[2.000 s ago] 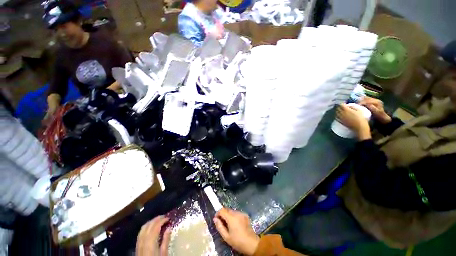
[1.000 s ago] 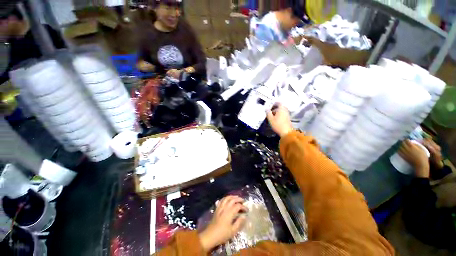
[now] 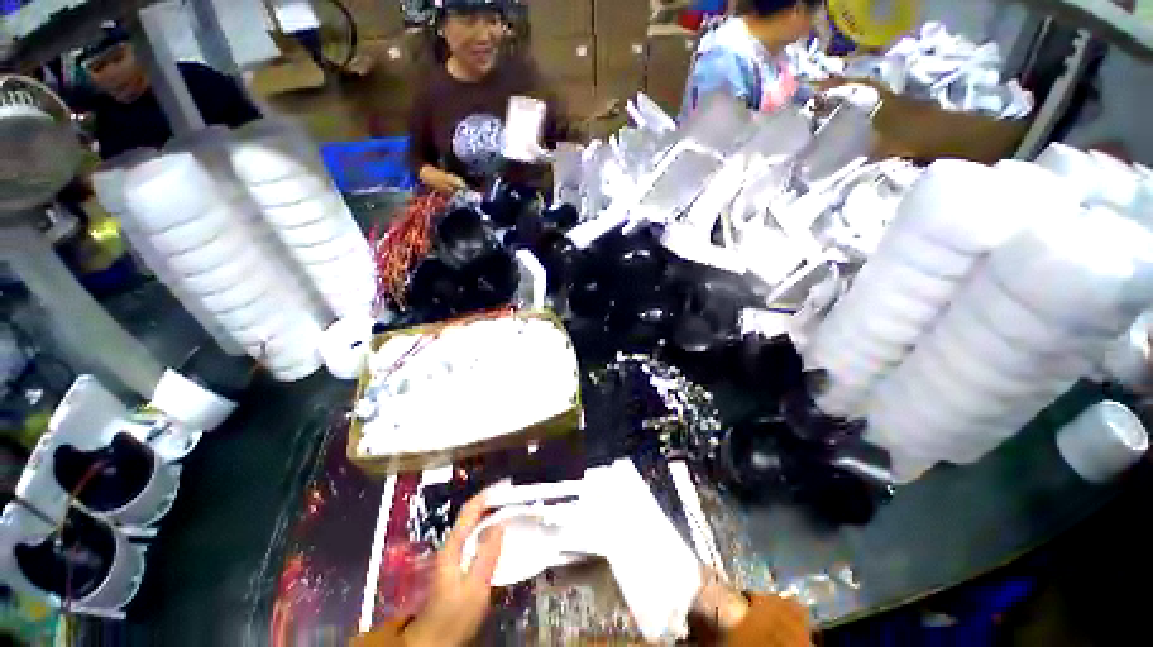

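A white mounting bracket (image 3: 651,537) with a flat plate and an arm frame is in front of me over the red-and-black sheet. My left hand (image 3: 458,575) grips its frame end at the left. My right hand (image 3: 723,609) holds the lower right end of its plate; the fingers are partly hidden behind it. The shallow parts carton (image 3: 468,458) full of small white pieces lies just beyond. A loose heap of screws (image 3: 677,402) lies right of the carton.
White housings stand in tall stacks at left (image 3: 202,240) and right (image 3: 942,291). Black inner shells (image 3: 607,284) and loose brackets (image 3: 708,190) are piled behind. Part-assembled units (image 3: 95,506) lie at left. A single white cover (image 3: 1103,442) is at right. People work across the bench.
My right hand has come back from the bracket pile with a white bracket. My left hand has taken hold of it too. The view has shifted slightly.
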